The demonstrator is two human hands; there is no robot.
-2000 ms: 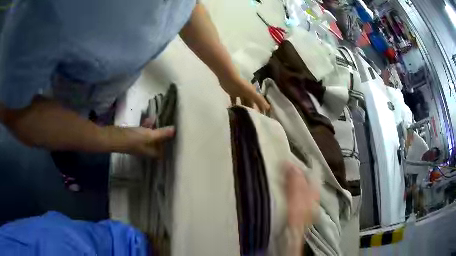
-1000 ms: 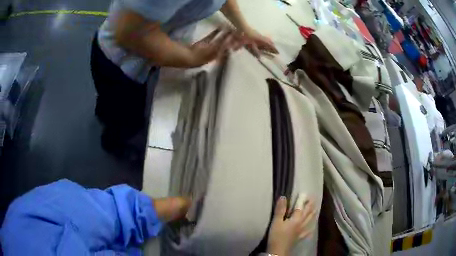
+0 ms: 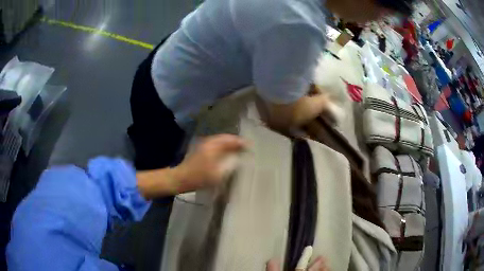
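A folded beige curtain panel [image 3: 260, 204] lies lengthwise before me, with a dark trim band [image 3: 303, 198] along it. My left hand [image 3: 212, 159], in a blue sleeve, is blurred at the panel's left side with fingers bent; whether it grips cloth cannot be told. My right hand [image 3: 300, 263] is at the bottom edge, mostly cut off, its fingertips on the panel around the dark band. One finger has a pale wrap. Another person [image 3: 233, 58] leans over the panel's far end, a blurred hand at brown curtain cloth [image 3: 331, 137].
Tied finished bundles [image 3: 399, 182] with dark bands stand in a row on the right. Red-handled scissors [image 3: 353, 91] lie on the table beyond the brown cloth. Clear plastic bags [image 3: 26, 90] are at the far left, by a grey floor with a yellow line [image 3: 101, 33].
My left hand has moved up along the panel's left side. My right hand is now lower in view, mostly cut off. The other person has leaned to the right, over the far end.
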